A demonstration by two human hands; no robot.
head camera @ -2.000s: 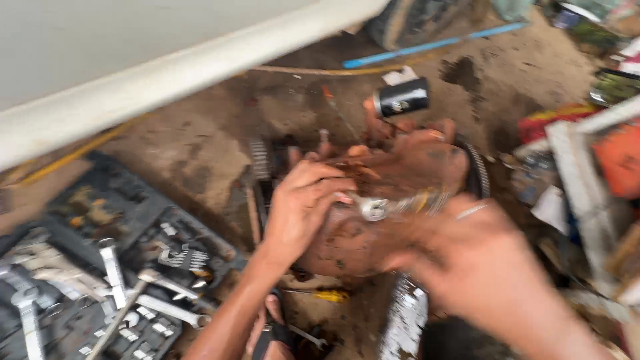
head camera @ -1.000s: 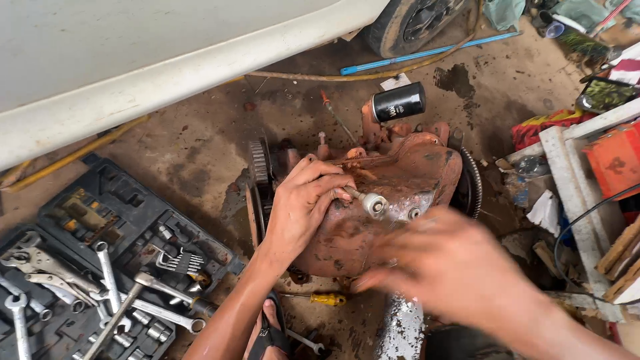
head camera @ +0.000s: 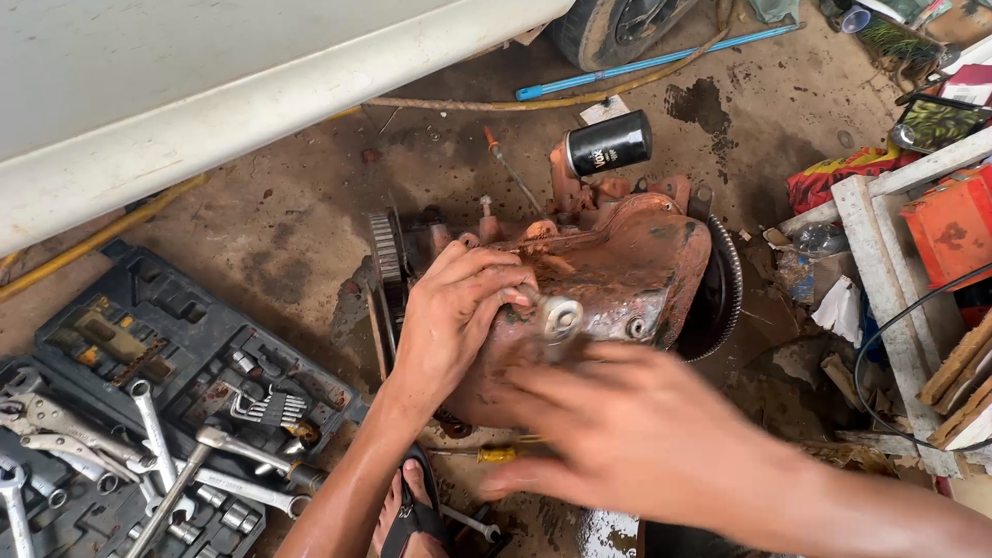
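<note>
A rusty engine block (head camera: 496, 380) lies on the ground, its oil pan (head camera: 620, 240) facing up, with a black oil filter (head camera: 610, 144) at its far side and a toothed flywheel (head camera: 727, 294) at its right. My left hand (head camera: 465, 302) has its fingers closed on a small part beside a round, pale metal piece (head camera: 563, 318) on the pan; its fingers hide most of that part. Blurred by motion, my right hand (head camera: 597, 418) is just below the round piece, fingers spread. Whether it touches anything cannot be told. A threaded hole (head camera: 636, 326) shows to the right.
An open tool case (head camera: 178, 341) with sockets, wrenches and locking pliers lies at left. A yellow-handled screwdriver (head camera: 496, 454) and my sandalled foot (head camera: 411, 504) are near the engine. A vehicle's sill (head camera: 310, 85) overhangs top left. A white wooden frame (head camera: 883, 310) stands right.
My right hand was blurred over the right part of the pan and is now lower and further left, still blurred. My left hand stays at about the same place on the pan.
</note>
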